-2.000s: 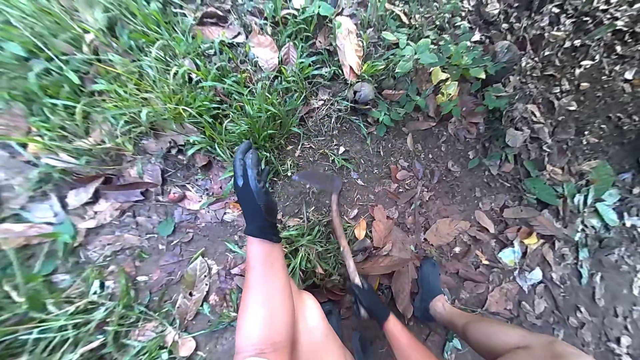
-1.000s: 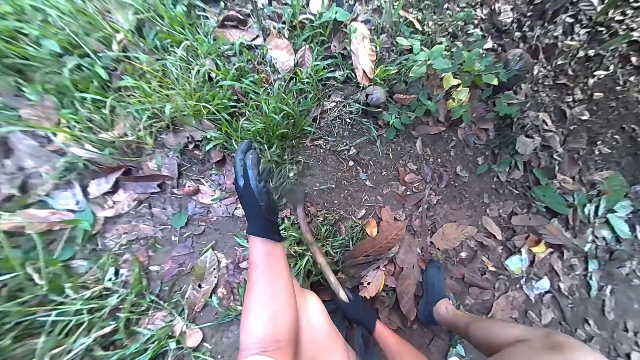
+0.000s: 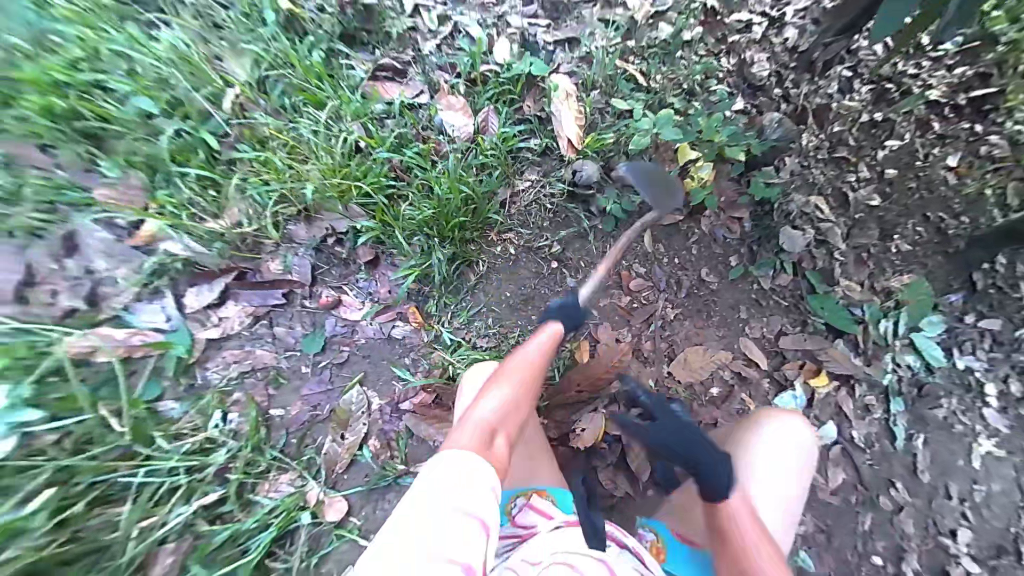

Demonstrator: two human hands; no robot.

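Observation:
My left hand (image 3: pixel 565 313), in a black glove, grips the wooden handle (image 3: pixel 612 260) of a short hand tool. Its broad, dark metal blade (image 3: pixel 654 184) is raised at the far end, near a small round grey object (image 3: pixel 585 173) and low leafy plants. To the lower right, my right hand (image 3: pixel 674 438), also black-gloved, has its fingers spread and holds nothing. It is above leaf litter, between my bent knees. A large brown leaf (image 3: pixel 588 376) lies between the two hands.
Grass (image 3: pixel 432 200) grows at the left and upper left. Dry leaves (image 3: pixel 698 364) cover much of the damp soil. Green-leaved plants (image 3: pixel 836 312) are at the right. A dark strap (image 3: pixel 590 512) hangs between my legs.
The tool was in my right hand in the earlier frames and is now in my left. Its blade has moved up and right. My right hand has let go of the handle.

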